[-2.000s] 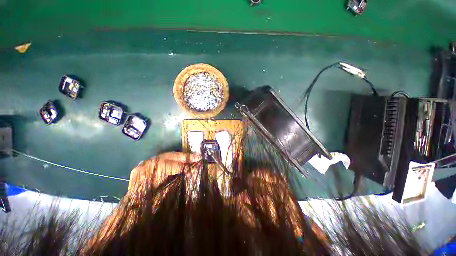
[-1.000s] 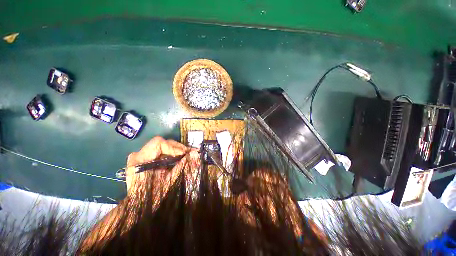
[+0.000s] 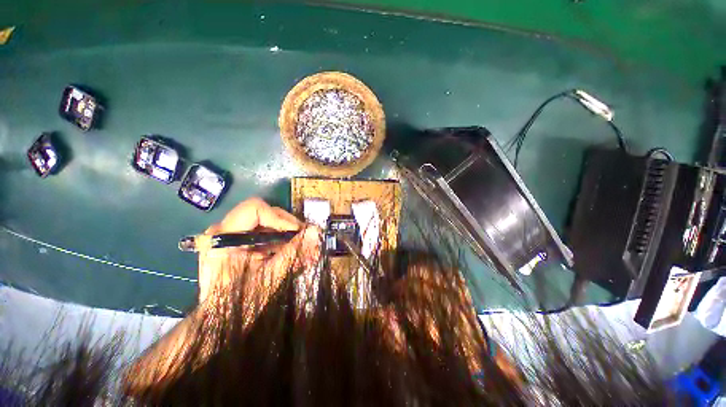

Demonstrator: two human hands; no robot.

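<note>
A small black electronic unit (image 3: 342,235) sits between two white strips on the tan fixture (image 3: 346,191). My left hand (image 3: 255,250) is closed on a dark pen-shaped solder wire holder (image 3: 243,239), its front end near the unit's left side. A thin solder wire (image 3: 99,258) runs from the left edge to my left hand. My right hand (image 3: 430,298) is at the right of the fixture, largely hidden by hanging hair. A thin dark soldering iron (image 3: 361,256) reaches from it to the unit's lower right. Its grip is hidden by hair.
Several loose electronic units (image 3: 157,159) lie at the left. A round tan bowl of silvery shavings (image 3: 333,123) stands behind the fixture. A tilted black fan (image 3: 493,203) is to its right, with a black ridged box (image 3: 617,222) farther right. The green belt (image 3: 637,28) runs behind.
The view has shifted a little. My left hand now shows the pen-shaped holder, which was not visible two seconds ago; its rear end has tilted up since one second ago.
</note>
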